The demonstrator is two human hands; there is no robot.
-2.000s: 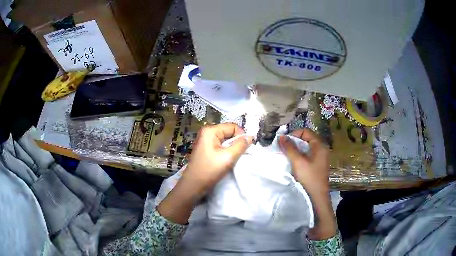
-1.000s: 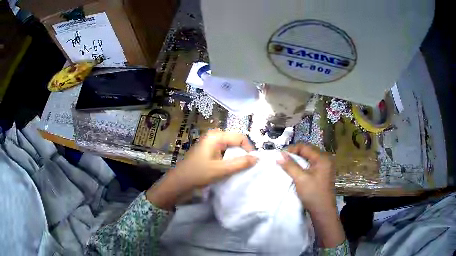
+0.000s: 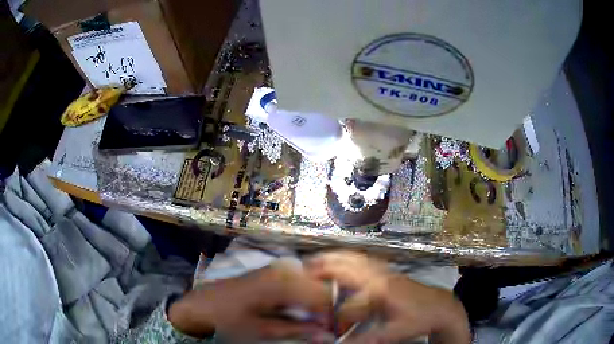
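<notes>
My left hand and my right hand are close together, low at the front, below the bench edge. Both are blurred. White cloth shows behind and between them, and their fingers close on a part of it that is mostly hidden. The cream machine head, marked TK-808, stands above the bench. Its lower work post is uncovered, with a white top and dark base, lit by the bright lamp.
Small white bits lie beside the post. A yellow tape roll lies to the right. A phone, a banana and a carton are at left. Grey-white cloth heaps flank my lap, also at right.
Both hands have drawn back from the work post and down toward the lap with the cloth. They have come closer together, and the post is now uncovered.
</notes>
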